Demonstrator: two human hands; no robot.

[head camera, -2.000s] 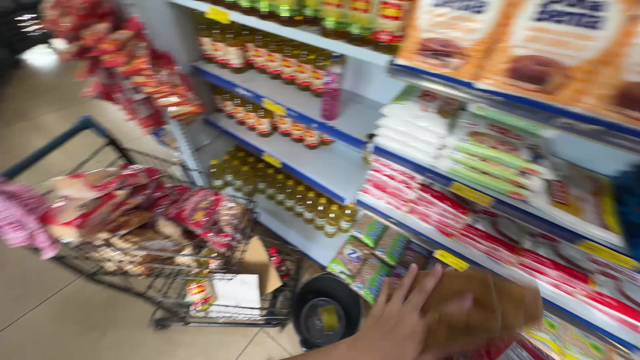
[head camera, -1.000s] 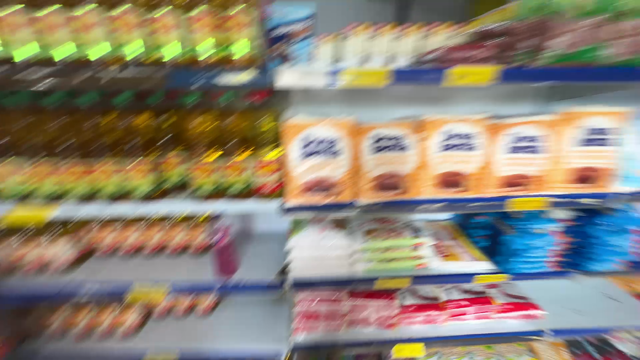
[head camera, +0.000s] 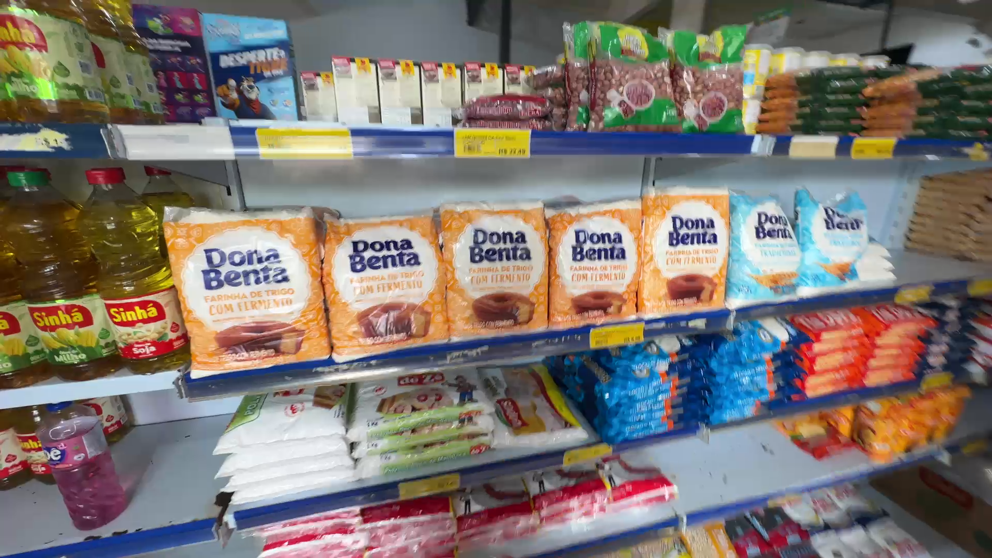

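Observation:
Neither my left hand nor my right hand shows in the head view, so what they hold or touch is hidden. Orange and white Dona Benta wheat flour bags (head camera: 494, 271) stand upright in a row on the middle shelf. Two light-blue flour bags (head camera: 763, 246) continue that row to the right. Below lie stacked white flour packs (head camera: 287, 442) beside packs with green edges (head camera: 422, 411) and blue packets (head camera: 632, 391). Green and clear bags of beans or peanuts (head camera: 632, 77) stand on the upper shelf. A bottle with pink-purple liquid (head camera: 81, 469) stands lower left.
Cooking oil bottles (head camera: 128, 271) line the shelves at the left. Boxes (head camera: 248, 66) stand on the upper shelf. Red and orange packets (head camera: 821, 353) are stacked at the right, and red and white packs (head camera: 480, 511) lie low. The blue shelf edge (head camera: 403, 143) carries yellow price tags.
The view has swung up from the cart and floor to the shelves. Two seconds ago a hand showed at a brown package near the bottom; no hand shows now.

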